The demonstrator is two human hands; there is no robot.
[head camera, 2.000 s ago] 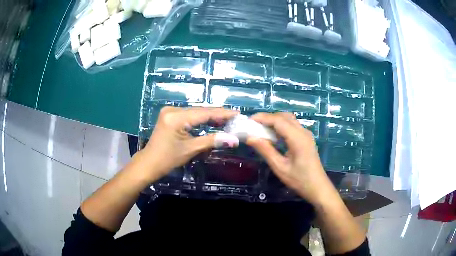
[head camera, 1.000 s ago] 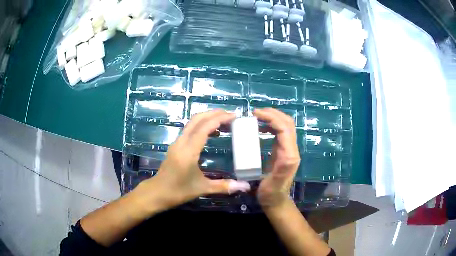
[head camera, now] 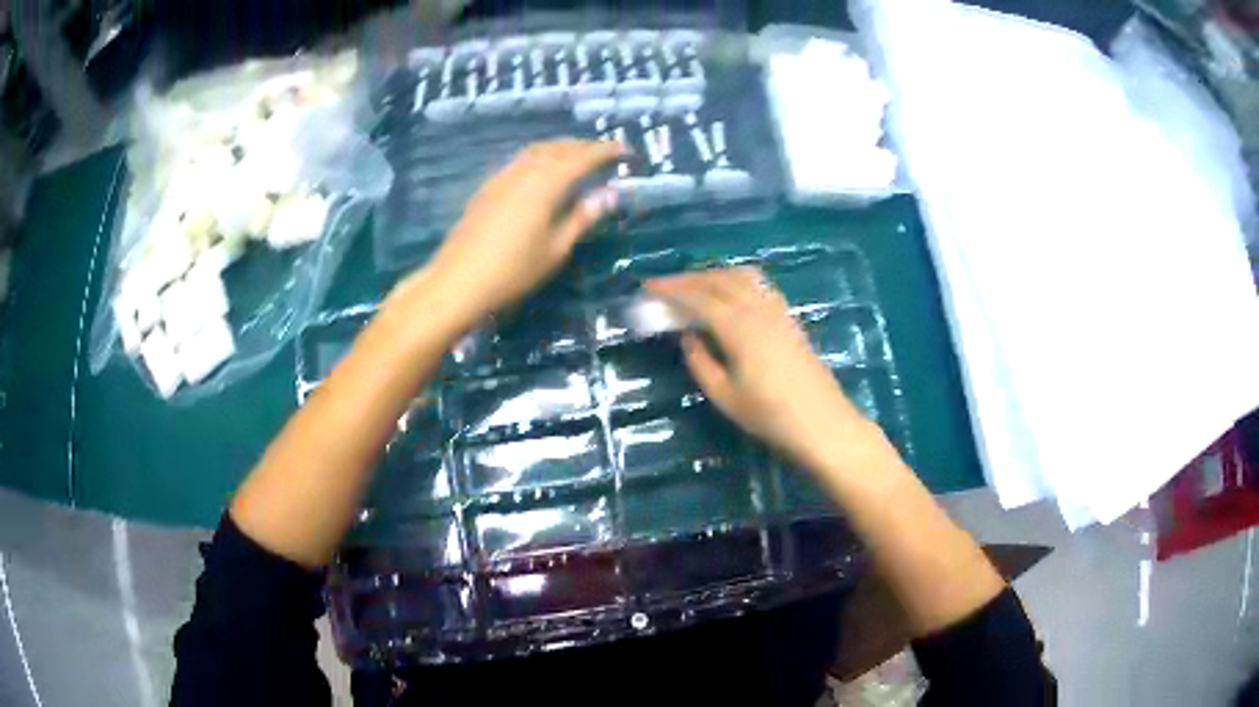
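Note:
The clear blister tray point(head camera: 539, 442) lies at the bench's front edge, tilted in view. My left hand point(head camera: 532, 228) is over the front of the parts tray point(head camera: 456, 180), its thumb and fingers apart beside the stemmed inserts point(head camera: 657, 182); nothing shows between its fingertips. My right hand point(head camera: 739, 339) is over the back of the blister tray, its fingertips on a small blurred white piece point(head camera: 649, 315). Whether that piece is the white housing is unclear, as the fingers partly hide it.
The open parts bag point(head camera: 187, 311) with off-white blocks is at the left. A small clear tray point(head camera: 835, 124) of white pieces stands at the back right. White sheets point(head camera: 1077, 263) cover the right side. A red crate point(head camera: 1204, 490) is on the floor at the right.
My hands have moved apart. My left hand has gone up to the parts tray, away from the white housing. My right hand has moved to the blister tray's back. The view has shifted.

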